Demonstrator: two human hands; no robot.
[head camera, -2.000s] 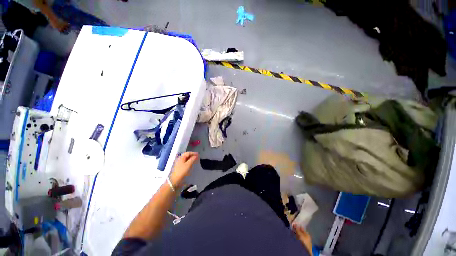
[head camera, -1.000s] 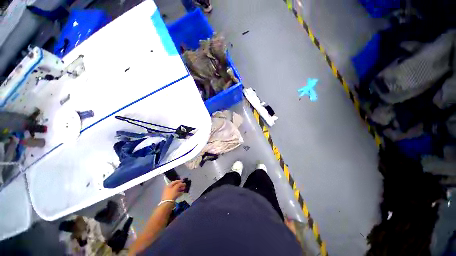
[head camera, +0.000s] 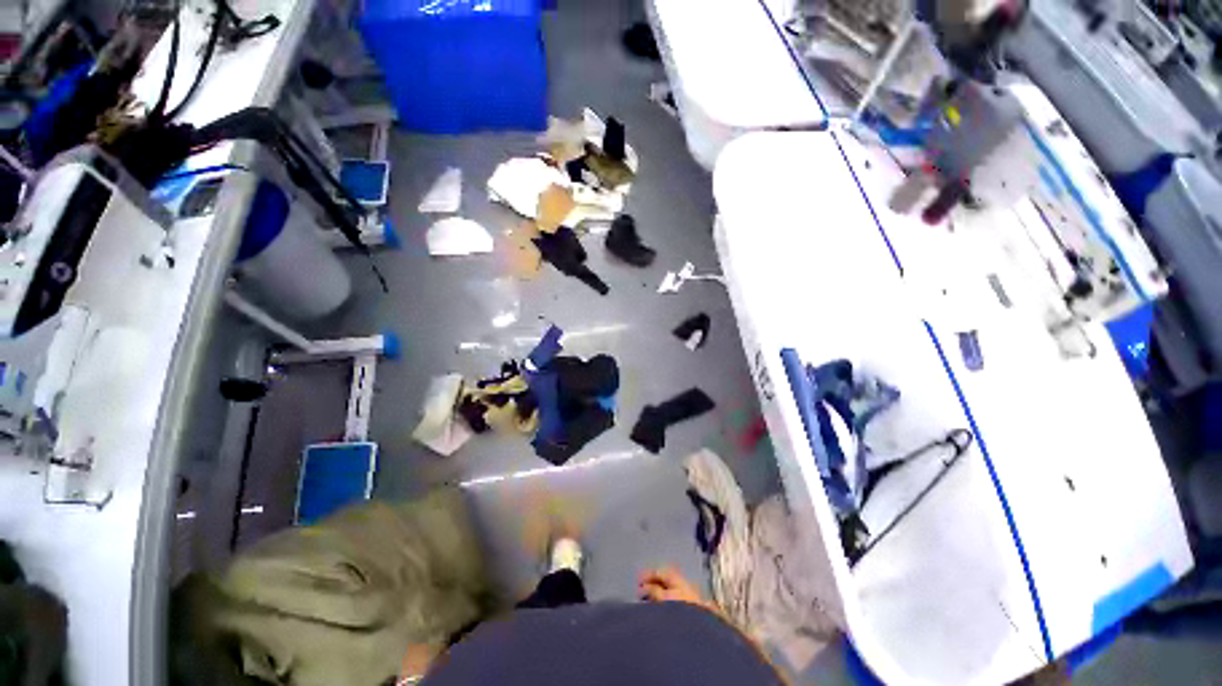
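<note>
My right hand (head camera: 674, 587) is low in the view beside my body, small and blurred, with nothing visible in it. My left hand (head camera: 417, 661) barely shows at the bottom edge, mostly cut off. Neither touches the work. A large green sack (head camera: 362, 583) lies on the floor at the lower left. A pale beige cloth (head camera: 777, 570) lies at the foot of the white table on the right. Dark and blue fabric scraps (head camera: 570, 402) lie in a heap on the floor ahead.
A white table (head camera: 925, 576) on the right bears a blue denim-like item (head camera: 834, 416) with a black cord. White and black scraps (head camera: 529, 188) lie further up the aisle before a blue crate (head camera: 462, 74). A sewing machine (head camera: 67, 255) and blue pedal (head camera: 335, 480) are on the left.
My view has turned round: the white table is now on my right and the green sack on my left. My left hand has dropped to the bottom edge.
</note>
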